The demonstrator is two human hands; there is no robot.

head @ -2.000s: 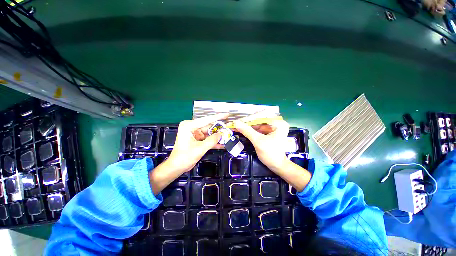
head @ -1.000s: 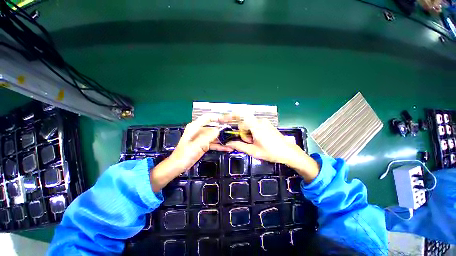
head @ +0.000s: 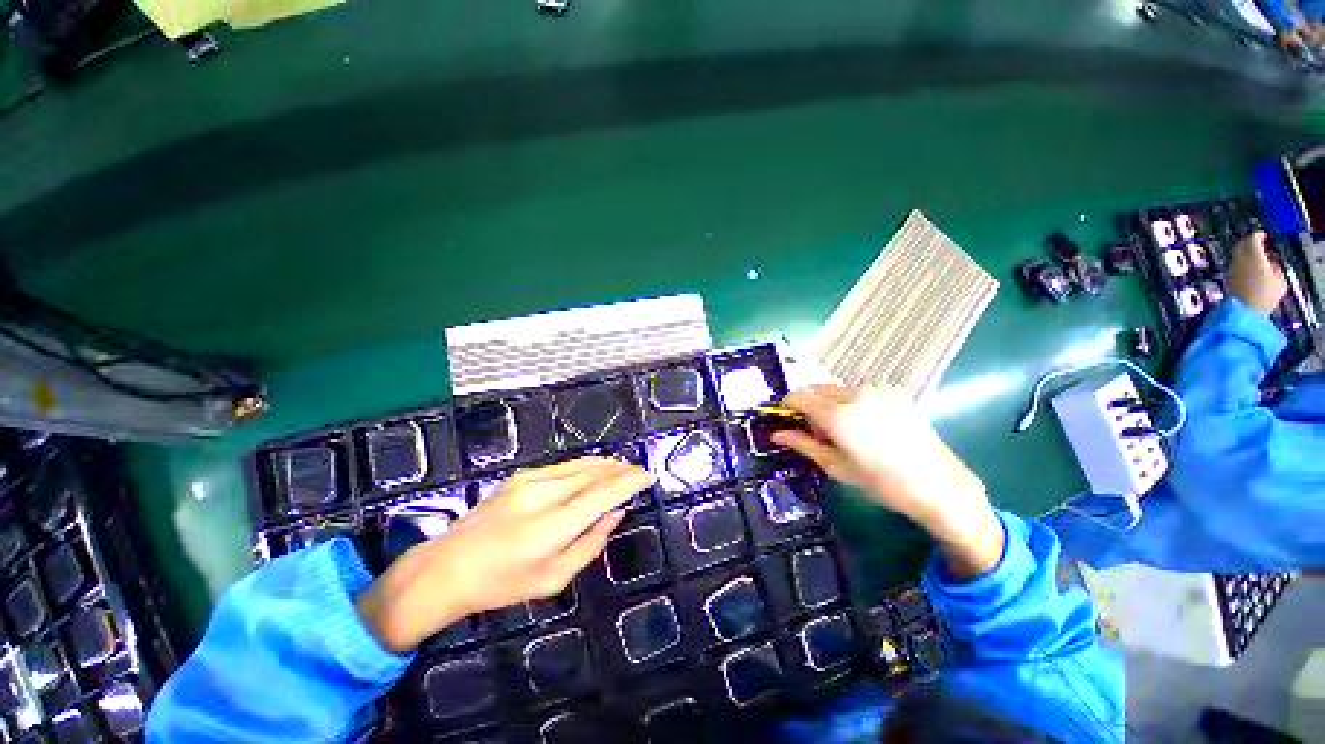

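Observation:
The black blister tray [head: 634,552] lies under both hands, tilted in view. My left hand [head: 516,541] is palm down over its middle rows, fingers together, fingertips near a bright, glossy pocket; whether anything is under the fingers is hidden. My right hand [head: 872,451] is at the tray's upper right corner, thumb and fingers pinched on a slim yellow tool [head: 778,411], mostly hidden. The small module does not show clearly. A pale striped sheet [head: 576,343] lies flat just beyond the tray.
A second striped sheet [head: 913,308] lies angled at right. Beyond are loose black parts [head: 1068,273], a white power strip [head: 1116,436] and another tray [head: 1184,262] with a person's hand [head: 1257,276] over it. A second black tray [head: 73,611] is at left, below a grey rail [head: 116,381].
The view has swung right and tilted. My hands have parted from around the small dark unit; the left is now flat over the tray, the right at its upper right corner.

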